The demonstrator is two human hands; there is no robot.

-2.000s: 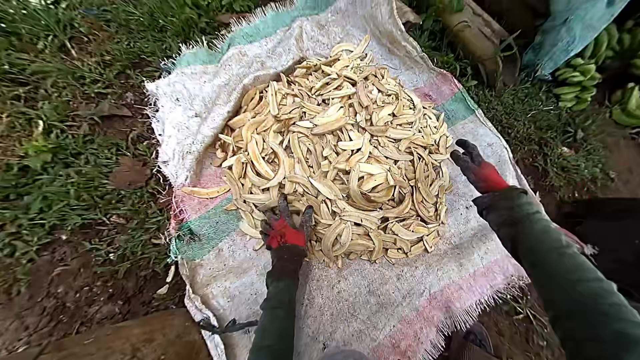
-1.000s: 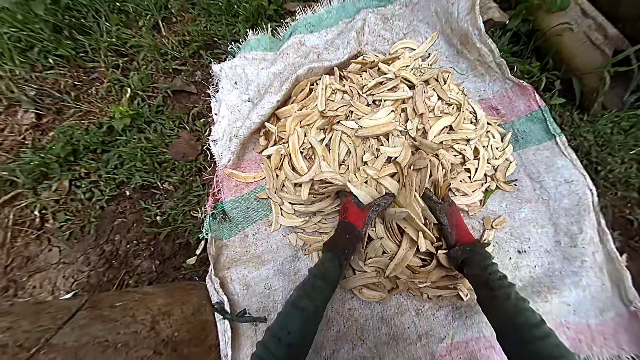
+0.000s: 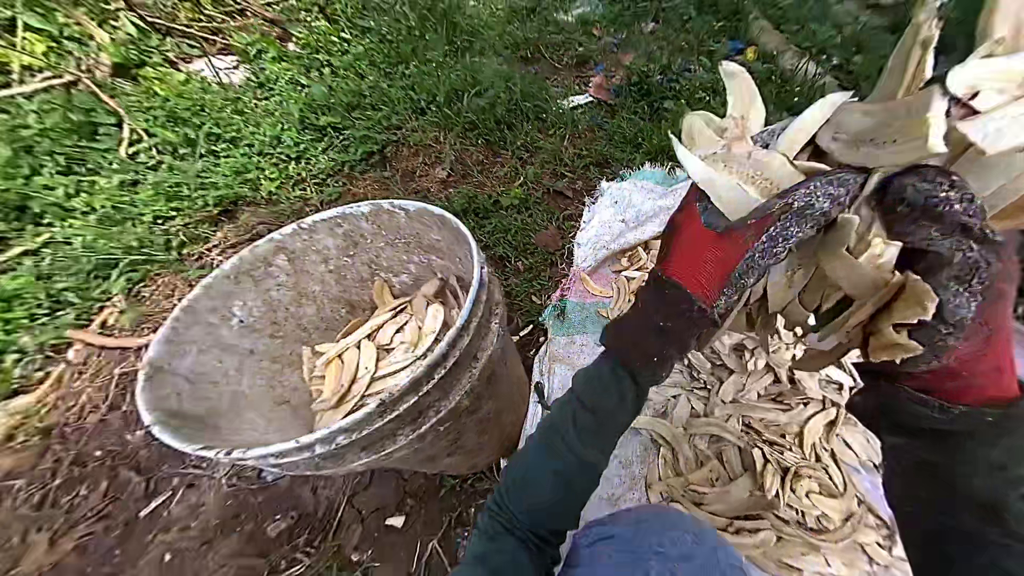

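My left hand (image 3: pixel 760 240) and my right hand (image 3: pixel 952 272), both in red gloves with dark, dirty palms and fingers, hold a heap of pale dried peel strips (image 3: pixel 880 128) between them at the upper right. More strips stick out below the fingers. Under the hands, a pile of the same strips (image 3: pixel 760 448) lies on a woven plastic sack (image 3: pixel 624 220) with green and pink bands. Left of the hands stands a tilted, dirty plastic bucket (image 3: pixel 232 344), its mouth facing me, with some strips (image 3: pixel 376 344) inside.
Grass (image 3: pixel 320 104) covers the ground behind the bucket, with twigs and bits of litter in it. Bare brown soil (image 3: pixel 200 512) lies in front of the bucket. A blue cloth-like surface (image 3: pixel 656 544) shows at the bottom edge.
My hands were in the pile one second ago; now they are raised above it with a heap of strips. The view has swung left, bringing the bucket in.
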